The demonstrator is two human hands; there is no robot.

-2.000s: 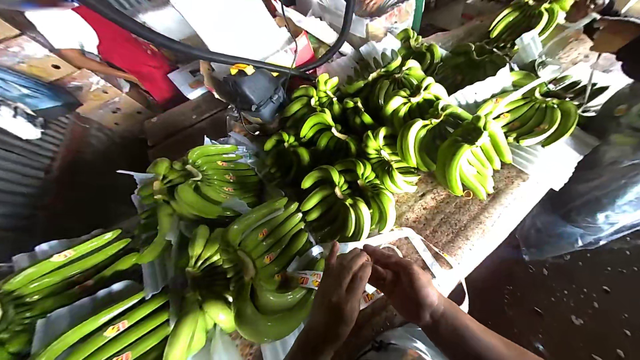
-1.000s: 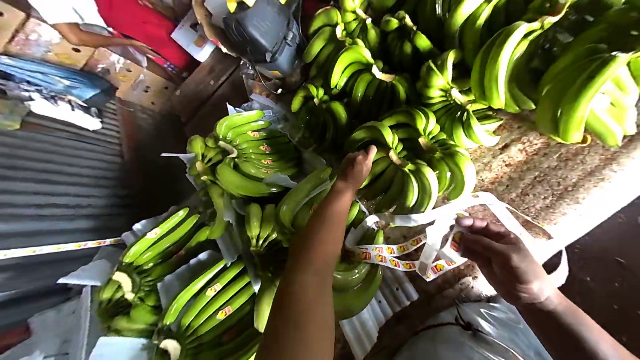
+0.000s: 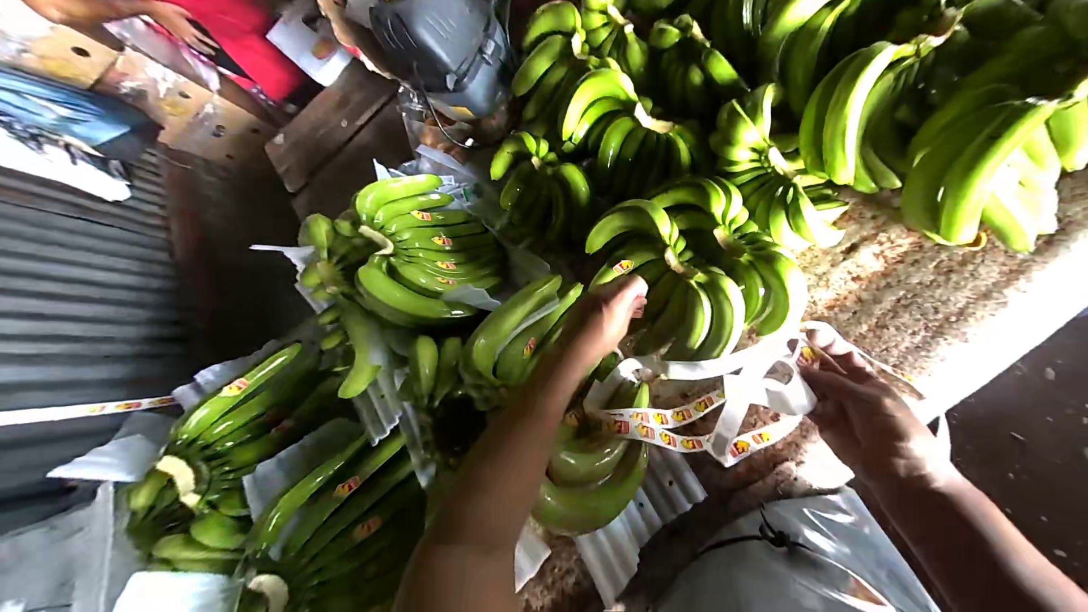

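Observation:
My left hand (image 3: 614,316) reaches forward to a green banana hand (image 3: 680,272), its fingers against the fruit close to a small sticker. Whether it grips anything is hidden. At the right, my right hand (image 3: 858,399) holds a white sticker strip (image 3: 765,395) between thumb and fingers. The strip hangs in loops over the bananas and the speckled table top, with red and yellow stickers on its lower runs. Below my left hand's wrist lie more green bananas (image 3: 586,484). A stickered banana cluster (image 3: 433,246) rests left of my left forearm.
Many unstickered-looking green bananas (image 3: 858,110) cover the back right of the speckled table (image 3: 918,255). Stickered clusters (image 3: 255,399) lie on paper at the left. A dark grey plastic device (image 3: 450,51) stands behind. A person's hand (image 3: 178,25) shows at upper left, beside cardboard boxes (image 3: 204,127).
My hands were close together two seconds ago and are now apart, left hand at the bananas, right hand with the strip. The view has shifted closer to the table.

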